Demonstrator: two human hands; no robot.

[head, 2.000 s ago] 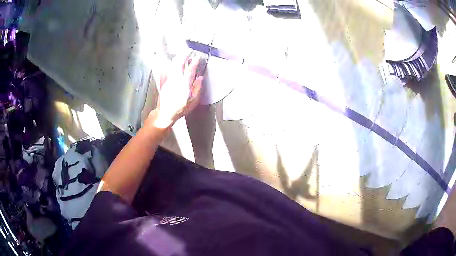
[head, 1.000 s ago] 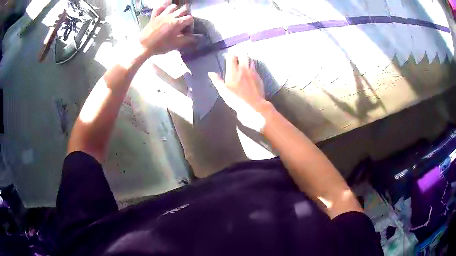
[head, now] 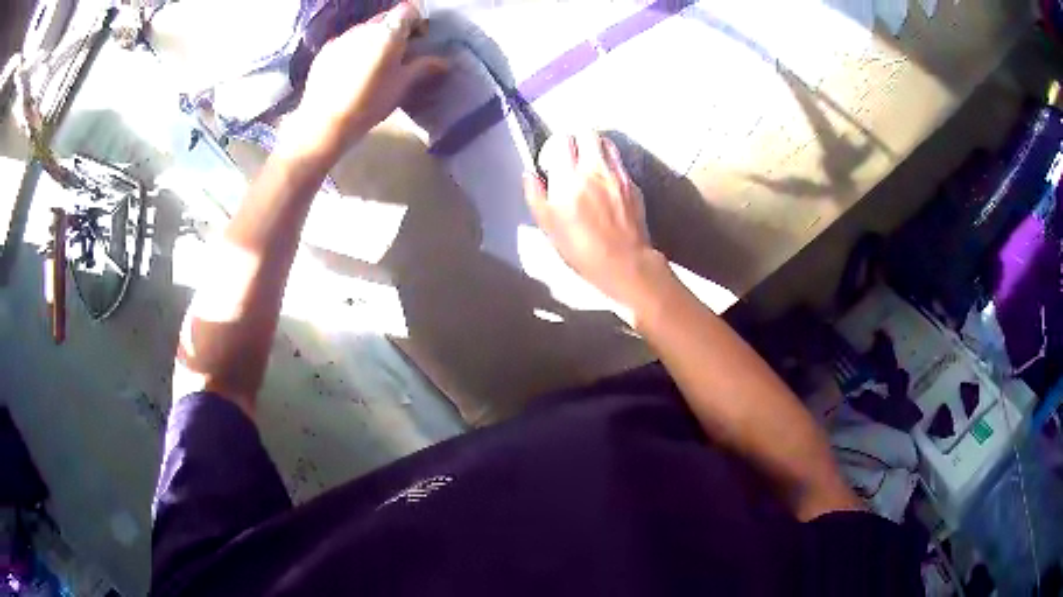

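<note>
Pale grey-white fabric panels (head: 495, 192) lie overlapped in a row, crossed by a flat purple band (head: 571, 68). The nearest panel's edge is raised and curved between my hands. My left hand (head: 371, 72) is at the far end of this panel, near the top of the picture; glare hides whether its fingertips grip it. My right hand (head: 597, 210) is at the panel's near right edge, fingers bent, with the edge running to its thumb and fingertips. Its exact grip is partly washed out by sunlight.
The iron (head: 105, 251), with a red-brown handle, rests at the left on the grey-green surface (head: 297, 397). Hose or cord loops and crumpled dark and purple fabric lie at the upper left. Below the table's right edge are a white box (head: 962, 426), loose pieces and purple fabric (head: 1032, 286).
The view has shifted, so the iron shows lower and further left. The near panel's edge has risen and curved. My right hand has gone from spread flat to bent fingers at that edge.
</note>
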